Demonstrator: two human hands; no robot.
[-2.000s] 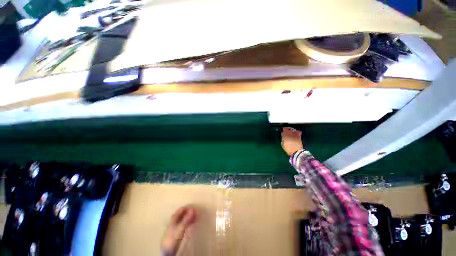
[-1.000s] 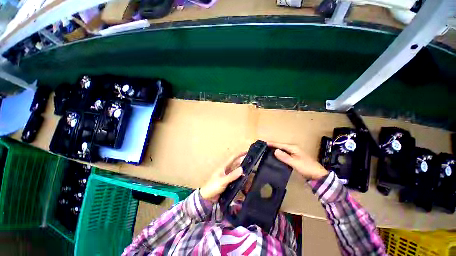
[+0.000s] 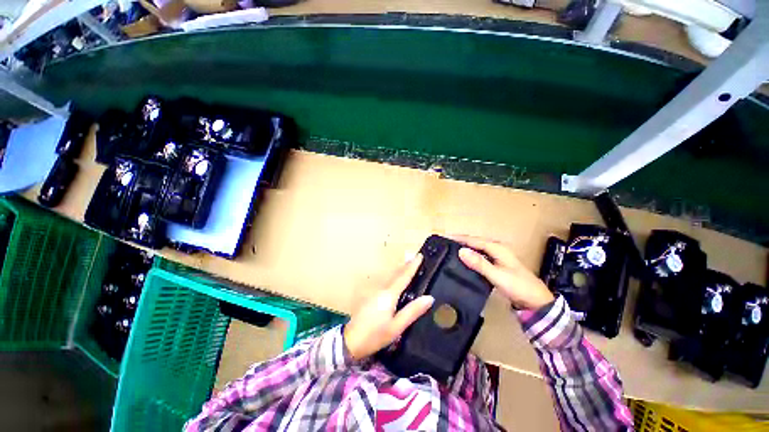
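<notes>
A black housing (image 3: 459, 291) with a round hole in its face is held over my lap, at the bench's front edge. A narrow black front panel (image 3: 428, 263) lies along its left side, against it; whether they are fully joined I cannot tell. My left hand (image 3: 384, 316) grips the panel side, thumb on the housing face. My right hand (image 3: 508, 277) grips the upper right edge of the housing. Fingers beneath the unit are hidden.
Stacked black units (image 3: 190, 181) sit on a blue sheet (image 3: 221, 221) at left. Waiting units (image 3: 590, 274) lie at right. Green crates (image 3: 160, 337) stand lower left, a yellow crate (image 3: 674, 419) lower right. A white support (image 3: 666, 114) crosses the green belt (image 3: 405, 93).
The panel, held apart and tilted a second ago, now lies against the housing. Two seconds ago my right hand was reaching over the belt. The view has since tilted down to my lap.
</notes>
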